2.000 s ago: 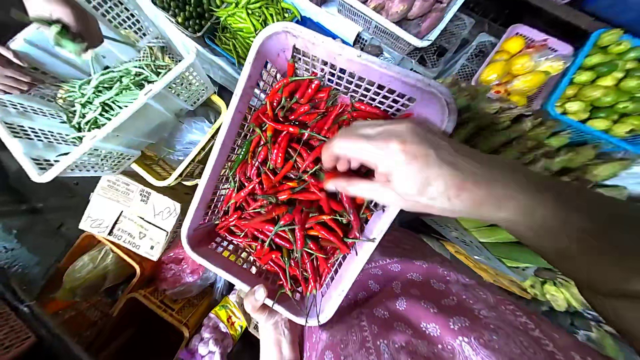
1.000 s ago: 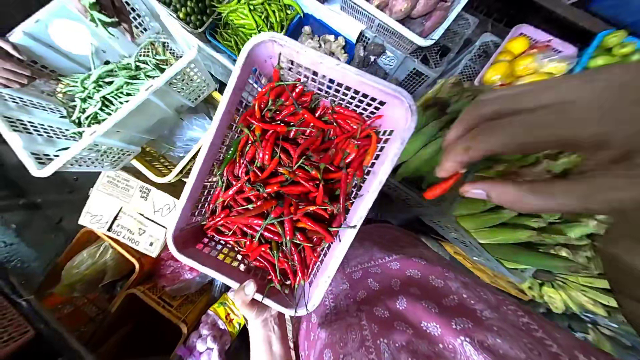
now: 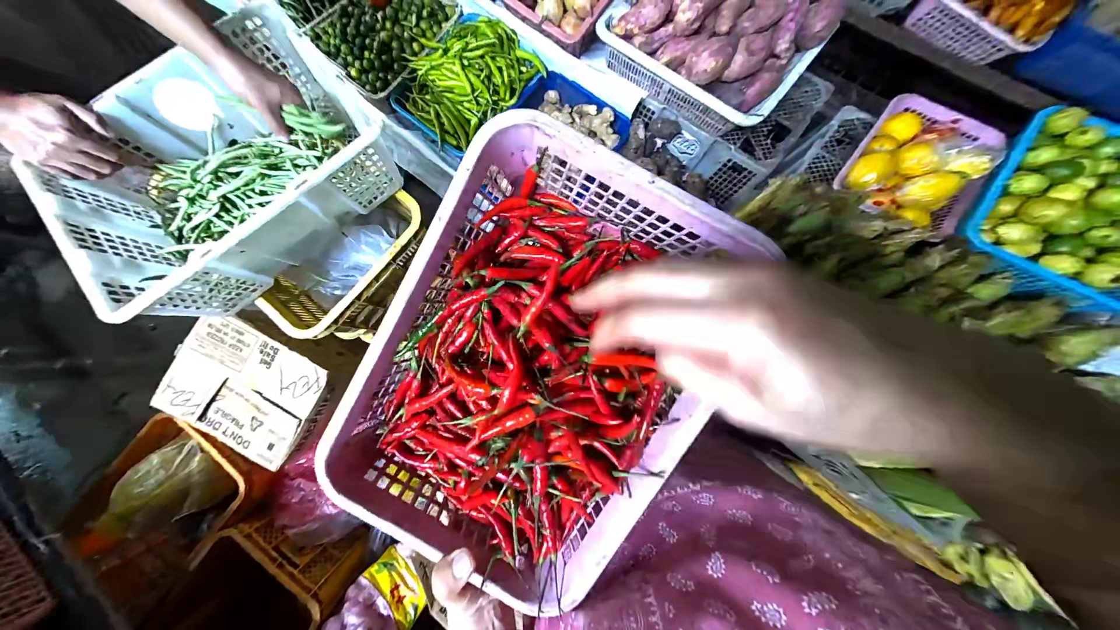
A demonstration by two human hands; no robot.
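Observation:
A pink plastic basket [image 3: 547, 144] with a lattice wall holds a heap of red chili peppers [image 3: 525, 367], many with green stems. My left hand [image 3: 464, 595] grips the basket's near rim at the bottom of the view, its thumb over the edge. Blurred by motion, my right hand [image 3: 700, 341] is above the right side of the heap, fingers spread over the peppers. An orange-red chili lies by its fingertips; whether the fingers touch it I cannot tell. The basket rests close to the purple patterned cloth [image 3: 744, 560].
At upper left another person's hands [image 3: 254, 92] are over a white basket [image 3: 219, 254] of green beans. Behind stand baskets of green chilies [image 3: 464, 79], sweet potatoes [image 3: 726, 44], lemons [image 3: 919, 166] and limes [image 3: 1059, 201]. A cardboard box [image 3: 245, 385] and orange crates [image 3: 289, 560] are at lower left.
My right hand was over the peppers, moved right with a red chili over the green vegetables, and is now back over the basket. My left hand stays on the rim.

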